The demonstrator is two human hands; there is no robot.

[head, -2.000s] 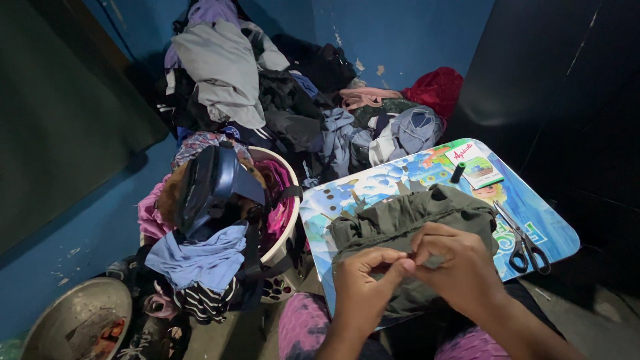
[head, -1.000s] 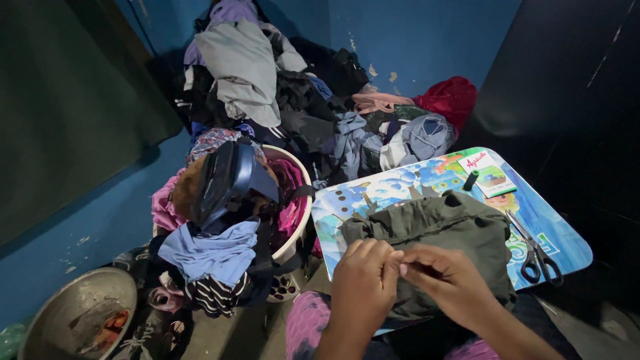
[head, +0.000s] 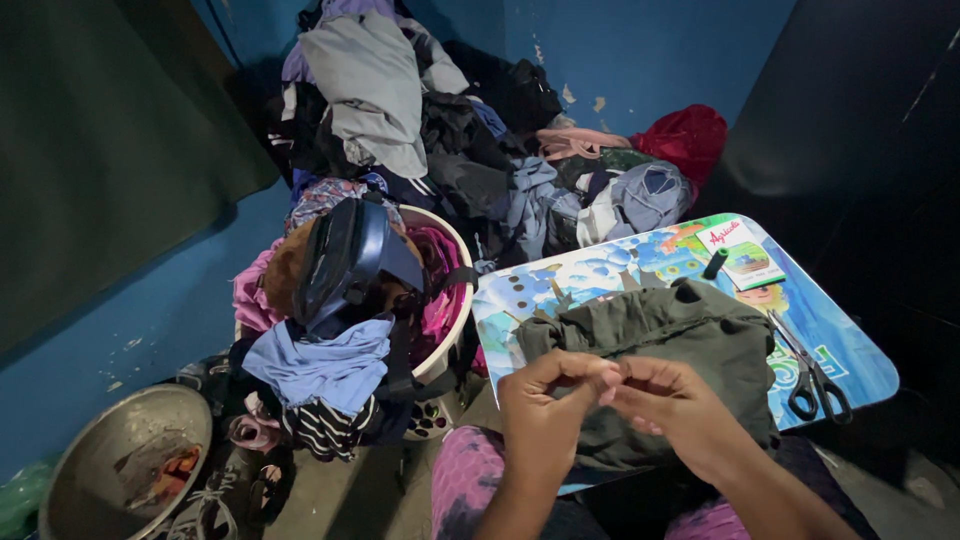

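Note:
My left hand (head: 551,401) and my right hand (head: 667,401) meet at their fingertips above a dark green garment (head: 697,345) with a gathered edge. Thumbs and forefingers are pinched together; whatever may be between them is too small to see. The garment lies bunched on a lap table (head: 862,360) with a colourful printed top. Right of the cloth rest black-handled scissors (head: 806,371), their blades slightly apart. A dark green thread spool (head: 716,264) stands near the far edge, beside a small printed packet (head: 741,253).
A white basket (head: 457,330) of clothes stands left of the table, with a dark blue visor-like case (head: 360,262) on top. Behind is a large heap of clothes (head: 375,90). A metal basin (head: 127,457) and shoes (head: 217,495) are on the floor at lower left.
The fingertips of both hands stay together above the garment, with only small shifts of the fingers. The scissors, spool and packet keep their places on the table.

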